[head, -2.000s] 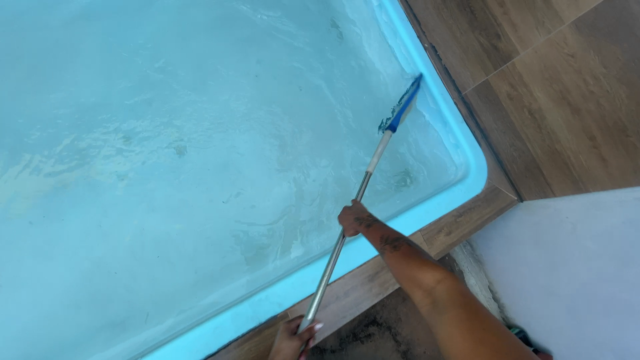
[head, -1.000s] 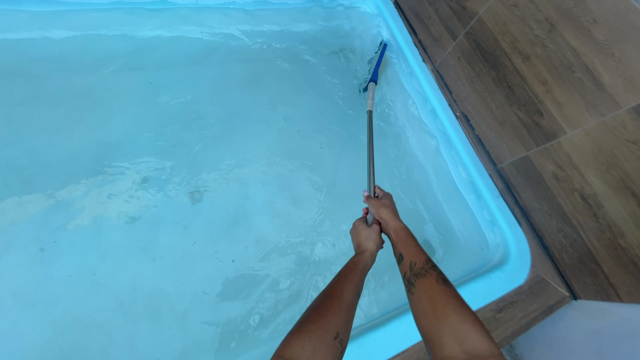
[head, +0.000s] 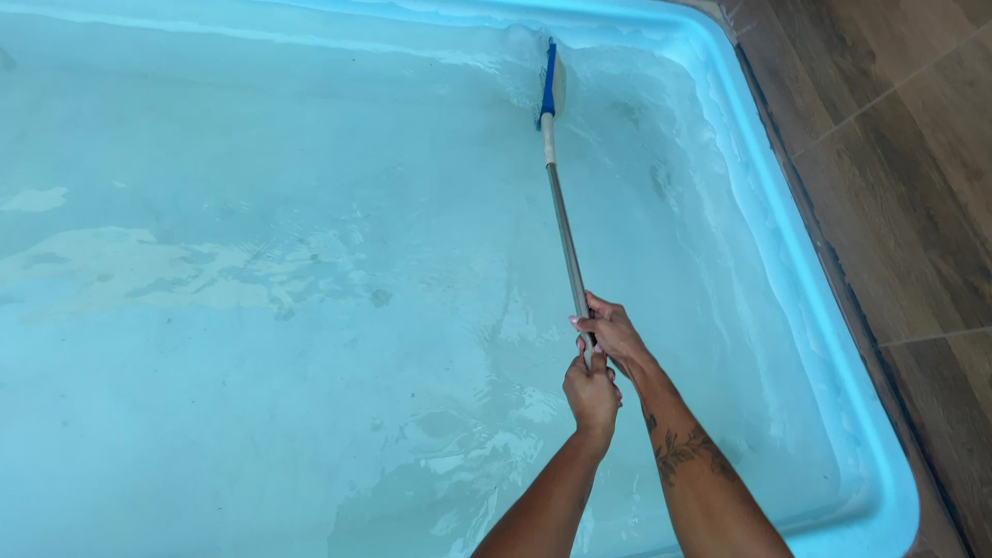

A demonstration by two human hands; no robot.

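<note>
Both my hands are closed around a metal pole of a pool skimmer net. My left hand grips its lower end; my right hand holds it just above, close to the left one. A white socket joins the pole to the blue frame of the skimmer net, which lies at the water's surface near the far right corner of the light blue pool. The net is seen nearly edge-on, so what it holds cannot be told. Small dark specks and patches show in the pool water.
The raised pool rim runs along the right side and curves at the far and near right corners. Wood-look floor tiles lie beyond it. Pale reflections cover part of the water at left.
The skimmer net has moved from beside the right wall to near the far corner. My hands, wide apart on the pole two seconds ago, are now close together. The view has shifted.
</note>
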